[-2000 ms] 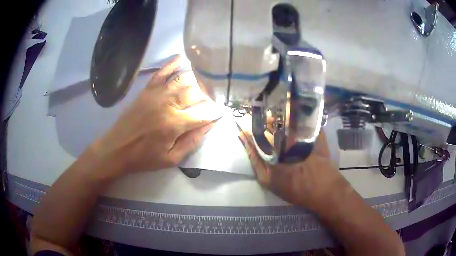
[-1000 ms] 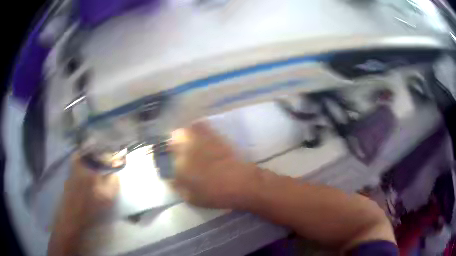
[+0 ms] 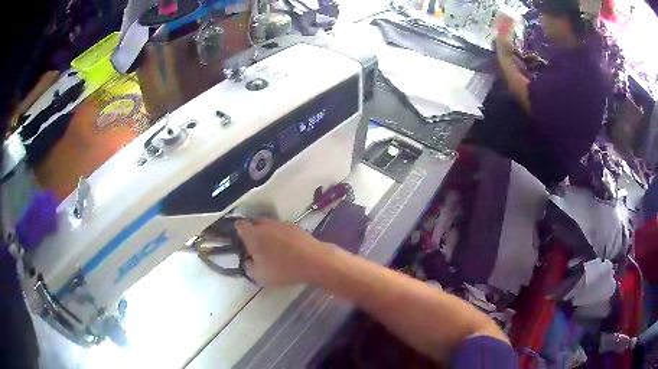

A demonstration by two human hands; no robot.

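My right hand (image 3: 278,252) is under the machine arm, with its fingers curled on the fabric scissors. The scissors' dark handle loops (image 3: 216,252) show to the left of the hand; the blades are hidden. A small tool with a reddish-purple handle (image 3: 333,196) and a metal shaft lies to the right, beside a dark purple scrap (image 3: 345,225). The white sewing machine (image 3: 137,249) stands over the table. The needle area is washed out by bright light, and no workpiece can be made out there. My left hand is out of the picture.
Fluffy purple cloth (image 3: 37,216) hangs at the machine head's left. The ruler-marked table edge (image 3: 393,209) runs diagonally. Purple and pale fabric pieces (image 3: 498,223) are heaped at the right. A person in dark clothing (image 3: 566,94) sits at the back right. A yellow-green container (image 3: 95,58) stands at the back left.
The view has swung right and upward, showing the whole machine arm and the workshop. My right hand has moved from the needle area to the scissors. My left hand has left the picture.
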